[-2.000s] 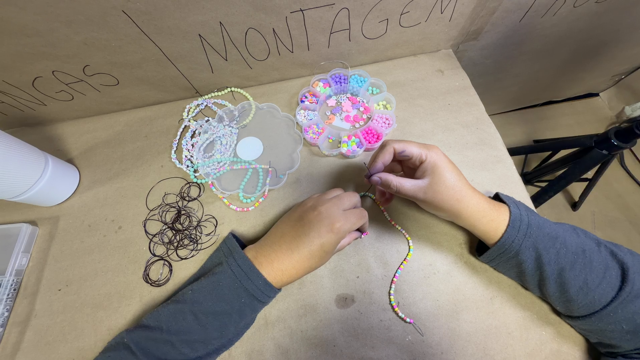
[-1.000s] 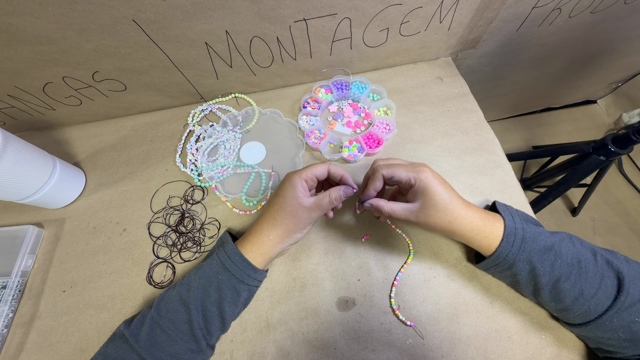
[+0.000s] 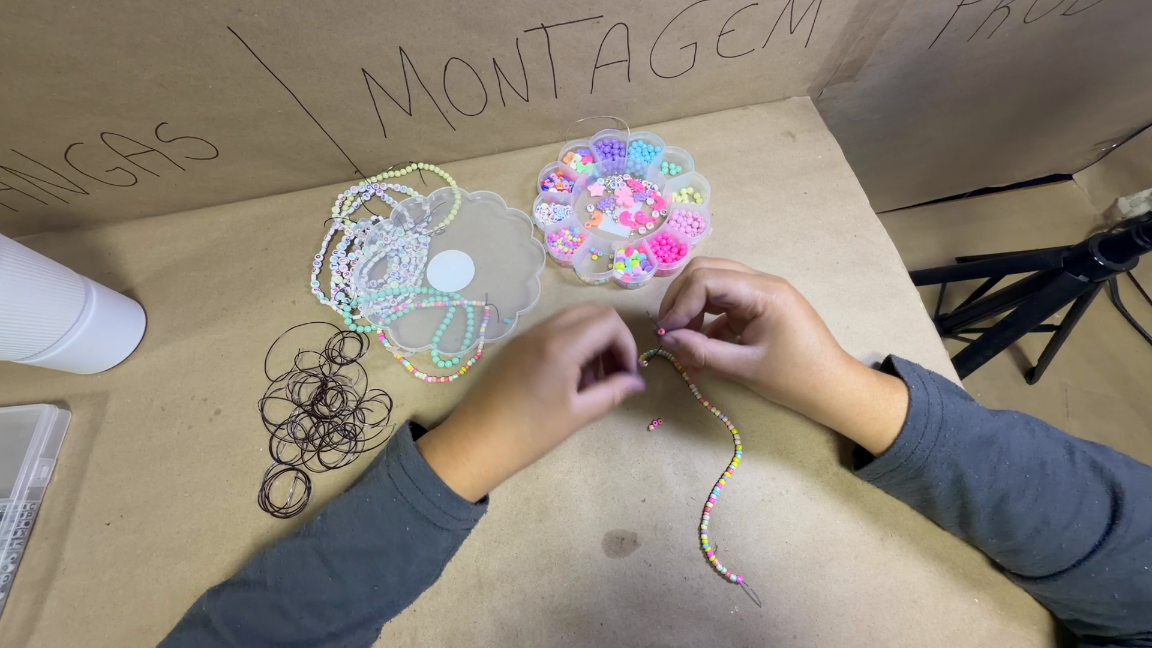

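Between the thumb and forefinger of my right hand (image 3: pixel 756 328), a thin cord end with a pink bead (image 3: pixel 661 332) on it is pinched. From there a strand of small multicoloured beads (image 3: pixel 736 450) curves down the paper-covered table to a bare cord end. My left hand (image 3: pixel 562 382), slightly blurred, is just left of the strand's upper end; its fingertips are bent and whether they hold anything does not show. A few loose pink beads (image 3: pixel 655 423) lie below the hands. Behind them stands a flower-shaped bead box (image 3: pixel 589 261) with compartments of coloured beads.
A clear scalloped lid (image 3: pixel 504 243) lies left of the box, with finished-looking bead strands (image 3: pixel 337 256) around it. Coils of dark cord (image 3: pixel 324 405), a white ribbed container (image 3: pixel 67 310) and a clear plastic case (image 3: pixel 36 459) are at left. A black tripod (image 3: pixel 1062 279) stands beyond the right edge.
My left hand has moved left, away from my right fingertips, which it was close to a second ago. Loose pink beads seen beneath the hands a second ago still lie there.
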